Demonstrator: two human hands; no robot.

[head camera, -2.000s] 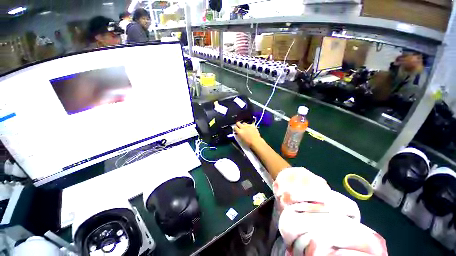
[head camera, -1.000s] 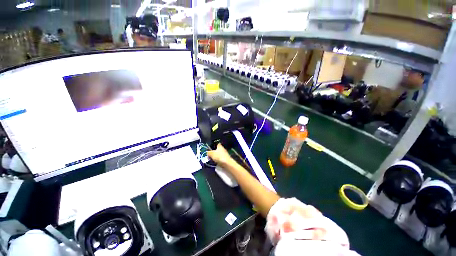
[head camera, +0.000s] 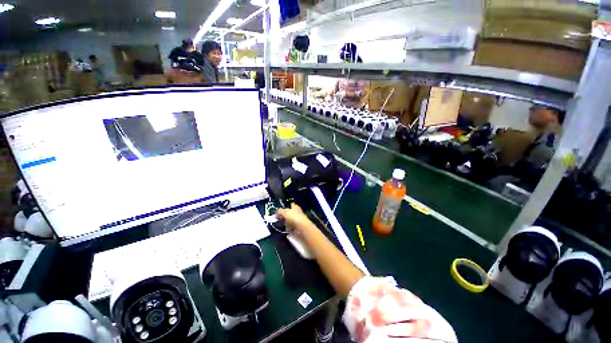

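Note:
My right hand (head camera: 293, 219) reaches across the mouse pad (head camera: 298, 266) to thin cables (head camera: 271, 209) below the black cylindrical unit (head camera: 301, 175). Its fingers are bent; whether they grip a cable is unclear. The white mouse (head camera: 300, 246) lies partly hidden beneath my forearm. A dome camera (head camera: 155, 313) faces me with its lens and ring of lights. Another dome camera (head camera: 236, 280) stands to its right, its black ball turned aside. The monitor (head camera: 147, 174) shows a small grey video window with a bright patch. My left hand is not in view.
A white keyboard (head camera: 181, 249) lies below the monitor. An orange bottle (head camera: 388, 204), yellow stick (head camera: 360, 237) and tape roll (head camera: 469, 275) are on the right bench, with more dome cameras (head camera: 527, 254) beyond. A white strap (head camera: 340, 231) crosses the bench beside my forearm. People are behind the monitor.
My right hand has moved from the black unit left and down to the cables. The monitor's video window has changed from a blurred pinkish picture to a sharper grey one.

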